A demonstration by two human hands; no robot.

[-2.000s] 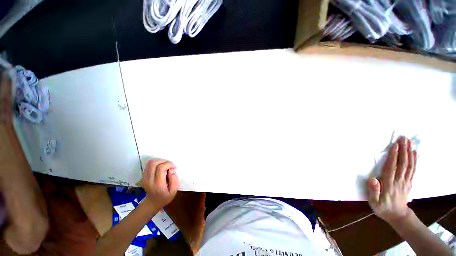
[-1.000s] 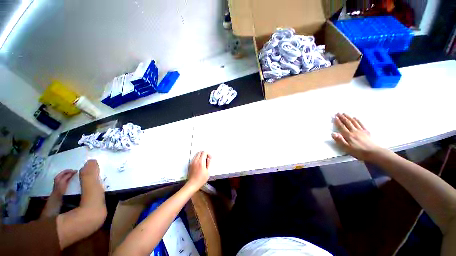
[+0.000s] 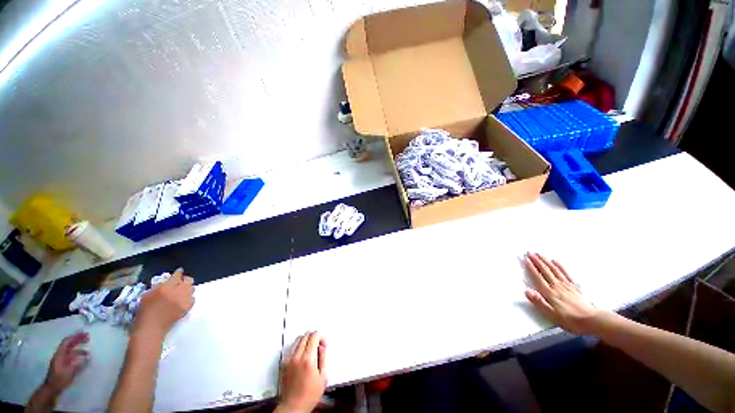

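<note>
My right hand (image 3: 560, 297) lies flat on the white bench (image 3: 427, 282), palm down with fingers slightly spread. I cannot make out whether a white wipe is under it. My left hand (image 3: 304, 373) rests on the bench near its front edge, beside the seam, with nothing visible in it; its fingers lie close but extended. A small pile of coiled white cables (image 3: 341, 221) lies on the black strip (image 3: 266, 242), beyond my hands. An open brown carton (image 3: 475, 202) full of white cables stands behind, between and beyond my hands.
Another person's hand (image 3: 167, 300) is at a cable heap (image 3: 95, 306) on the left. A blue tray (image 3: 579, 181) and tray stack (image 3: 560, 127) stand right of the carton. White-blue boxes (image 3: 173, 198), a blue piece (image 3: 242, 196), a white roll (image 3: 90, 239) and a yellow item (image 3: 42, 219) are back left.
The view has shifted, showing more of the wall and the carton's raised flaps. My hands stay on the bench. The other person's hand has moved up to the cable heap.
</note>
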